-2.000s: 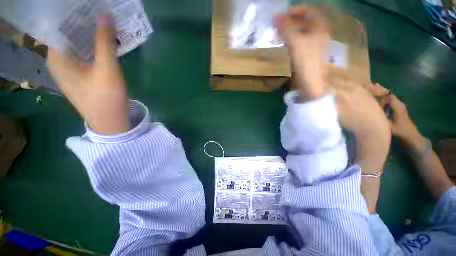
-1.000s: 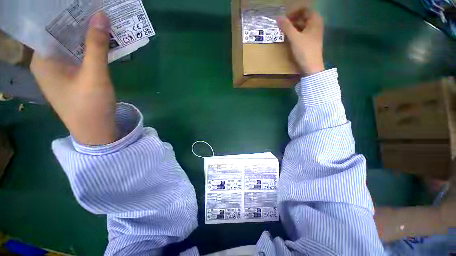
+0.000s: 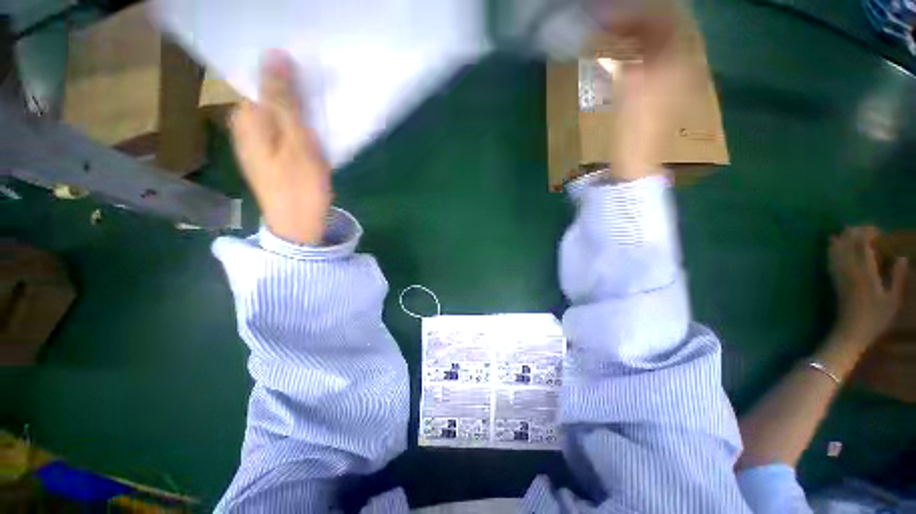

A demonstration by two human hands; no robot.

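Note:
My left hand (image 3: 286, 161) is bare and holds a large white sheet (image 3: 392, 60) at the top, blurred, its face turned so that no print shows. My right hand (image 3: 638, 90) is blurred over a brown carton (image 3: 693, 120) at the top right; whether its fingers hold anything is unclear. A small printed label (image 3: 596, 84) shows on the carton beside my right hand. A stack of printed label sheets (image 3: 492, 381) lies near my body between my forearms, with a thin white loop (image 3: 420, 301) at its upper left corner.
Brown cartons (image 3: 112, 75) stand at the upper left behind a grey metal arm (image 3: 151, 191). Another carton (image 3: 30, 301) lies at the left edge. At the right, another person's hand (image 3: 864, 281) is near a carton (image 3: 894, 341) on the green surface (image 3: 482, 221).
My left hand has moved right, and its sheet now shows a plain white side. The carton under my right hand sits further right. Another person's hand has come into view at the right.

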